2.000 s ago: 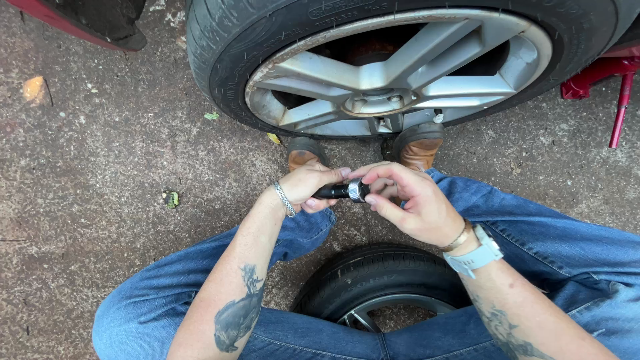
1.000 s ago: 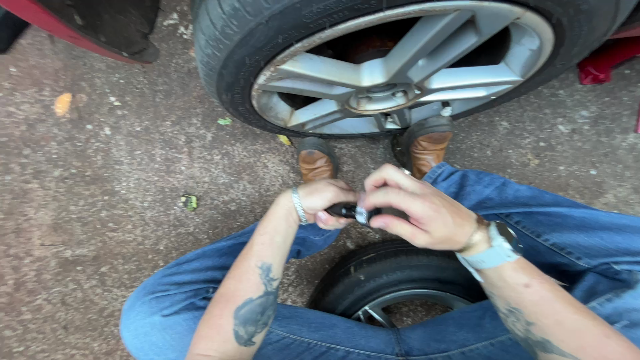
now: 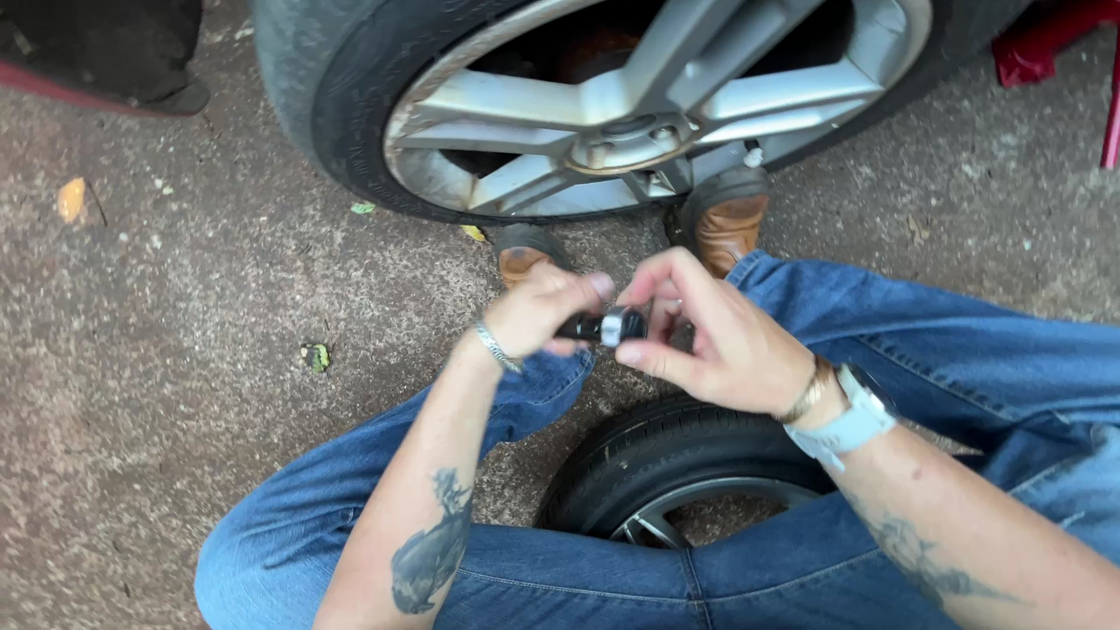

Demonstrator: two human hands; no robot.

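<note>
My left hand [image 3: 541, 313] is closed around a short black tool [image 3: 582, 327] with a bright metal ring near its right end; blur hides what kind it is. Close by on the right, my right hand [image 3: 700, 337] has thumb and fingers spread around the tool's dark end, and whether they touch it is unclear. Beyond both hands stands a car wheel with a silver alloy rim [image 3: 626, 144] and a black tire [image 3: 350, 114]. A second tire [image 3: 682, 455], with a grey spoked rim, lies on the ground below my hands.
My brown boots [image 3: 731, 227] are against or close to the standing wheel. Red metal equipment [image 3: 1041, 44] is at the upper right, and a dark panel with a red edge [image 3: 96, 52] at the upper left. Small leaves [image 3: 315, 356] lie on the rough pavement.
My right hand was wrapped over the ringed end of the tool one second ago; its fingers are now more open and the ring shows clearly. My left hand still holds the tool.
</note>
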